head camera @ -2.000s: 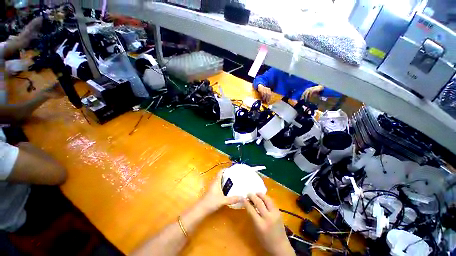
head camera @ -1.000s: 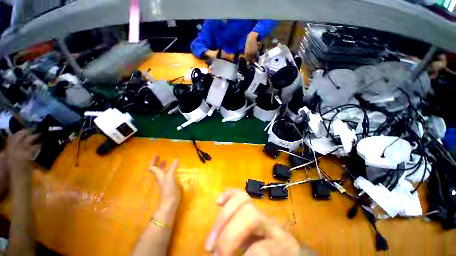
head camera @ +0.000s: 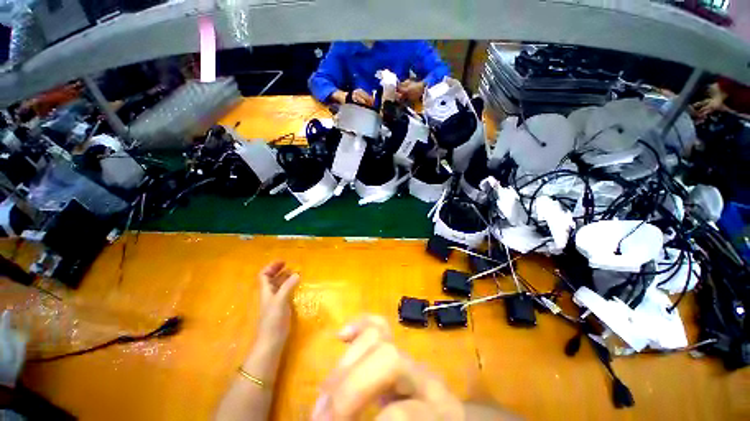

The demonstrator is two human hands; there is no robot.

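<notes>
My left hand [head camera: 278,298] is over the orange bench top [head camera: 206,279], its fingers loosely apart and nothing in it. My right hand [head camera: 378,378] is blurred and close to the camera at the lower middle; its fingers look curled and I cannot tell if it holds anything small. Small black square modules [head camera: 414,311] with thin pale leads lie on the bench to the right of my hands. Part-built white and black camera units [head camera: 378,177] stand in a row on the green strip [head camera: 238,210] beyond my hands.
A heap of white covers [head camera: 618,244] and black cables is at the right. A black cable [head camera: 168,327] lies at the left, near a dark box [head camera: 78,234]. A grey shelf [head camera: 329,25] crosses the top. A person in blue [head camera: 374,62] sits opposite.
The white unit that was between my hands two seconds ago is gone from them. A white unit seen at the left one second ago is out of view. A black cable now shows at left.
</notes>
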